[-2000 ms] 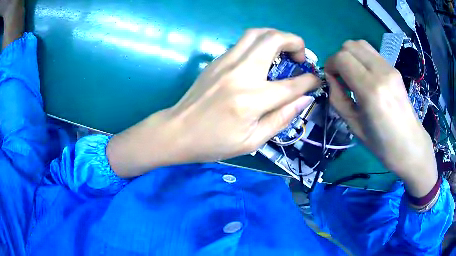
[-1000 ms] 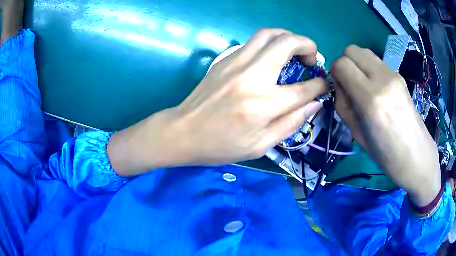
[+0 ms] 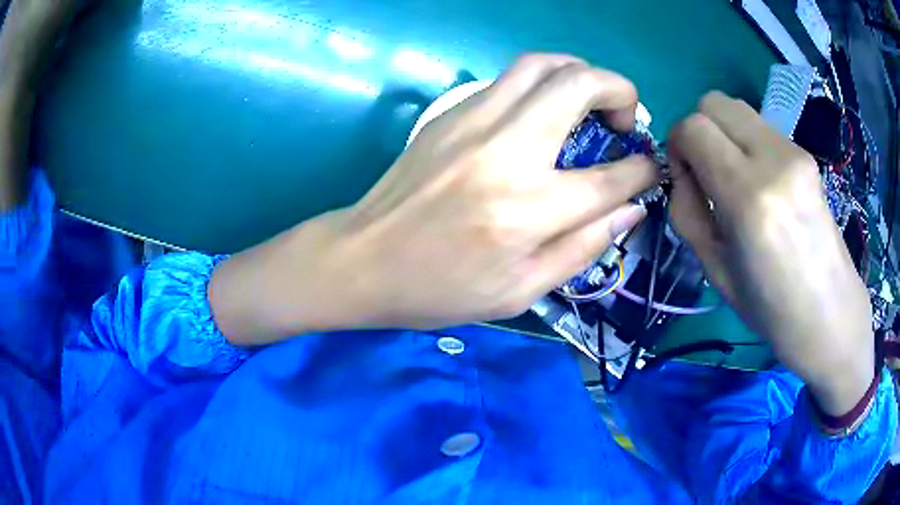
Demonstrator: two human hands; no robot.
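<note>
An open unit [image 3: 619,345] with white sides and a black inside lies in front of me, partly hidden by my hands. Its blue circuit board [image 3: 594,143] shows between my left thumb and fingers. My left hand [image 3: 474,202] lies over the board, fingertips at its right edge. My right hand [image 3: 755,212] is bare, its fingertips pinched at the same edge, close to my left fingertips. What they pinch is too small and hidden to tell. A yellow-orange wire [image 3: 614,282], a pinkish-white wire [image 3: 671,308] and dark cables cross the unit. A white round base [image 3: 439,110] shows behind my left hand.
The unit lies on a shiny green bench [image 3: 247,168]. Another open unit with a perforated white side [image 3: 787,97] and loose wires stands at the right. White rails [image 3: 768,30] run at the upper right. Another person's arm [image 3: 22,108] in a blue sleeve is at the left edge.
The unit and both my hands have shifted slightly to the right. More of the white base shows behind my left hand. The other person's arm at the left has moved.
</note>
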